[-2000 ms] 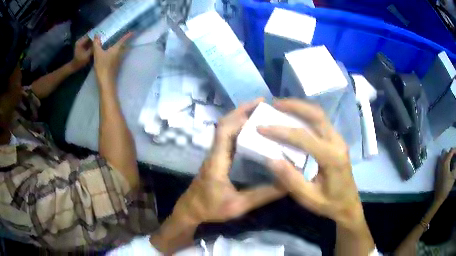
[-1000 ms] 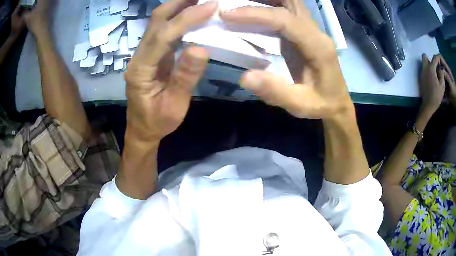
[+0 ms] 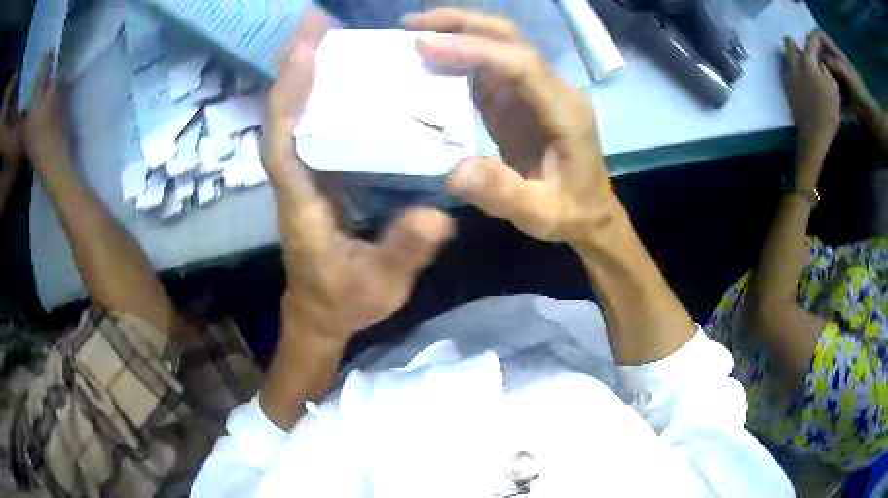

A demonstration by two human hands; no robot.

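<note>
A carton [image 3: 385, 102] is held up between my hands in front of my chest, its white end facing me, with a small dark gap at the end's right side. Its darker side shows only a little below. My left hand [image 3: 336, 224] has its fingers along the carton's left side, its thumb apart below. My right hand [image 3: 531, 136] is at the right side, fingertips at the top edge and thumb at the lower right corner. Both hands are slightly blurred.
Flat carton blanks [image 3: 200, 146] with jutting white flaps lie at left. A printed carton [image 3: 239, 29] lies behind them. A white fan [image 3: 589, 39] and dark fans [image 3: 691, 58] lie at right. People's arms rest at both sides of the table [image 3: 701, 122].
The carton's white end now faces me more fully. My left thumb has moved down off it. My right hand has shifted left, and the view has shifted slightly.
</note>
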